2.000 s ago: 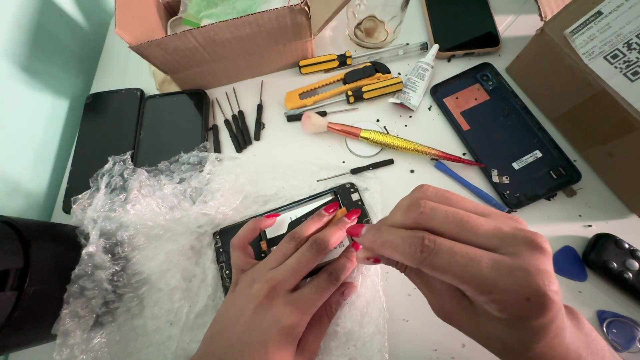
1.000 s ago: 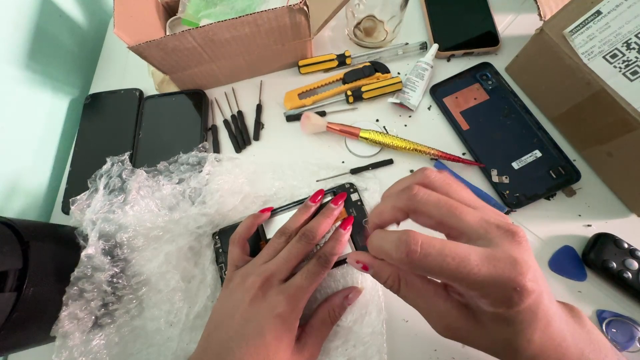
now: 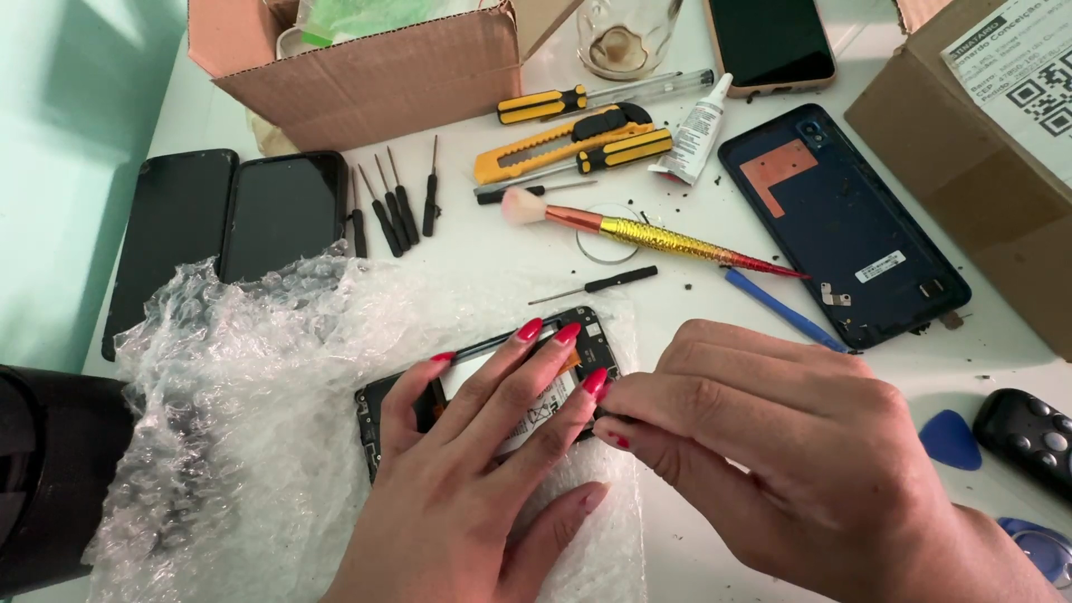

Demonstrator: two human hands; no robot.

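An opened phone body (image 3: 590, 343) with its battery (image 3: 532, 423) exposed lies on bubble wrap (image 3: 243, 469). My left hand (image 3: 477, 452) rests flat across it, fingers apart, its fingertips pressing on the battery area and frame. At the phone's right edge, my right hand (image 3: 754, 444) has its thumb and forefinger pinched together; whether something small is between them is hidden. Above the phone lies a small black screwdriver (image 3: 621, 279). A dark blue phone back cover (image 3: 846, 226) lies to the upper right, with a blue plastic pry tool (image 3: 783, 308) at its lower edge.
Behind are a makeup brush (image 3: 662, 239), a yellow utility knife (image 3: 561, 142), yellow-black screwdrivers (image 3: 543, 105), a glue tube (image 3: 693, 130), a glass jar (image 3: 624, 42) and cardboard boxes (image 3: 377, 79) (image 3: 963, 159). Two dark phones (image 3: 285, 209) lie left, a black cylindrical object (image 3: 59, 481) nearer. Blue pick (image 3: 950, 440) and black remote (image 3: 1030, 440) lie right.
My left hand's fingers have shifted and spread flatter over the phone. My right hand stays at the phone's right edge, its fingers slightly repositioned.
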